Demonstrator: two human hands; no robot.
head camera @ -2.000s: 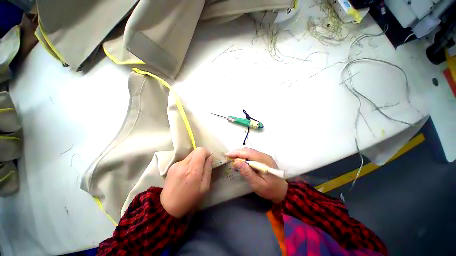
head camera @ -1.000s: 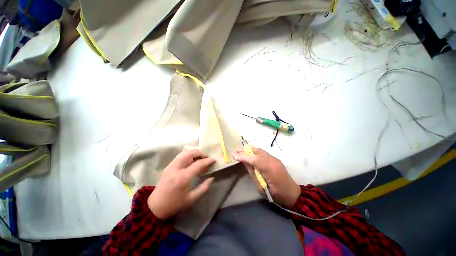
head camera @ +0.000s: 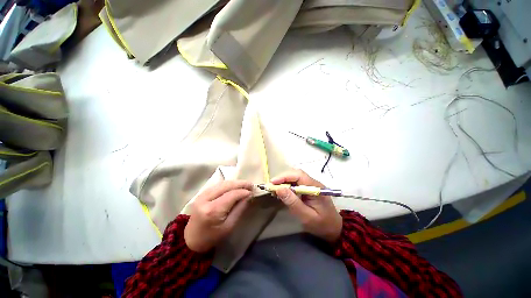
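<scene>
A beige fabric piece (head camera: pixel 174 174) with yellow edge binding lies at the table's front edge, partly hanging over it. My left hand (head camera: pixel 214 214) pinches its edge between thumb and fingers. My right hand (head camera: pixel 308 208) holds a pale yellow pen-like tool (head camera: pixel 305 190), thought to be a thread burner. The tool lies nearly level, its dark tip pointing left and close to my left fingertips at the fabric edge. Whether the tip touches the cloth cannot be told. A green-handled pointed tool (head camera: pixel 327 146) with a black tie lies behind my right hand.
The tool's thin cord (head camera: pixel 378 201) runs right and loops on the white table (head camera: pixel 372 174). More beige pieces are heaped at the back (head camera: pixel 262 41) and stacked at the left (head camera: pixel 32 125). Tangled thread scraps (head camera: pixel 434 52) lie at the back right, beside a power strip (head camera: pixel 451 26).
The pen-like tool has swung from pointing away from me to lying level, tip leftward. My left fingers have closed on the fabric edge near the tip.
</scene>
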